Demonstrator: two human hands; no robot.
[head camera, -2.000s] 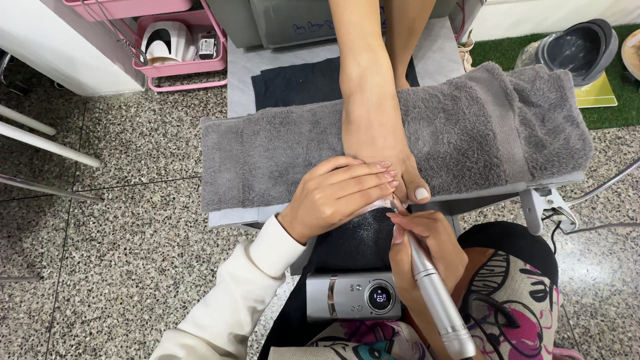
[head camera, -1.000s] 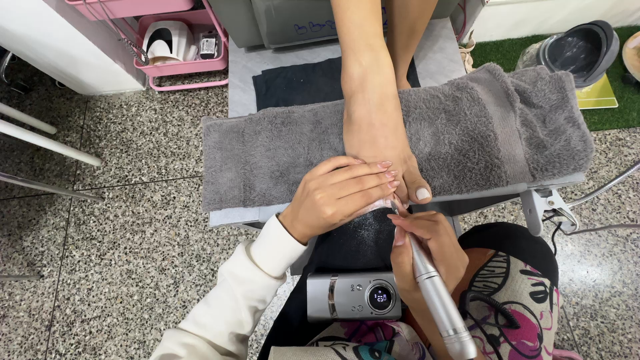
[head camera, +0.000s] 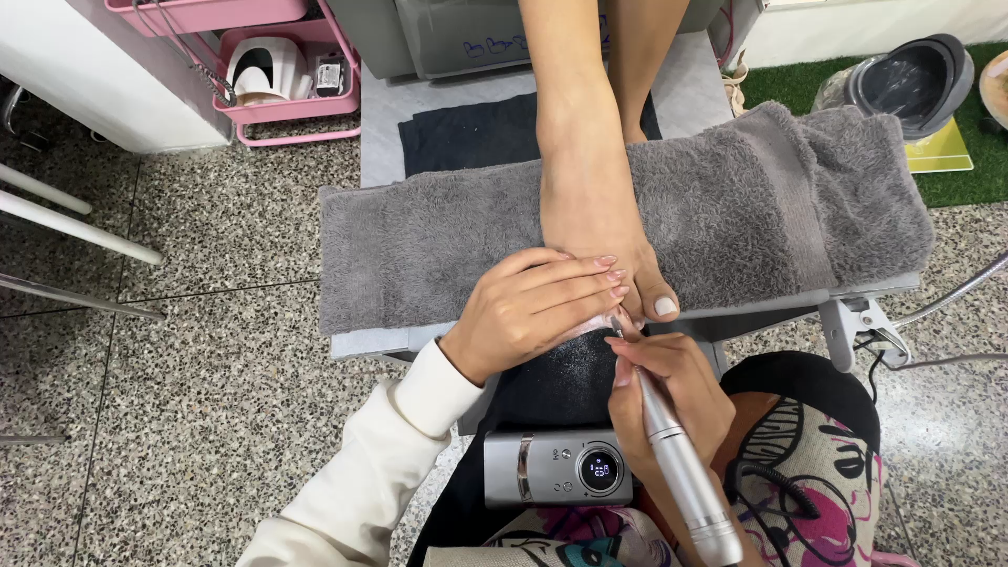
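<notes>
A person's bare foot (head camera: 591, 197) rests on a folded grey towel (head camera: 441, 244), its big toenail white. My left hand (head camera: 535, 307) lies across the front of the foot, fingers over the smaller toes and mostly hiding them. My right hand (head camera: 677, 394) grips a silver electric nail drill handpiece (head camera: 685, 472) like a pen, its bit at the toes beside my left fingertips. Whether the bit touches a nail cannot be told. Below my hands, pale dust lies on a dark cloth (head camera: 567, 378). The silver drill control unit (head camera: 551, 468), with a lit round display, sits on my lap.
A white clamp (head camera: 858, 331) with a flexible metal arm grips the right edge of the footrest (head camera: 370, 345). A pink trolley (head camera: 299, 110) holding a white device stands at upper left. A grey bowl (head camera: 913, 79) stands at upper right. White metal legs (head camera: 79, 224) are at left.
</notes>
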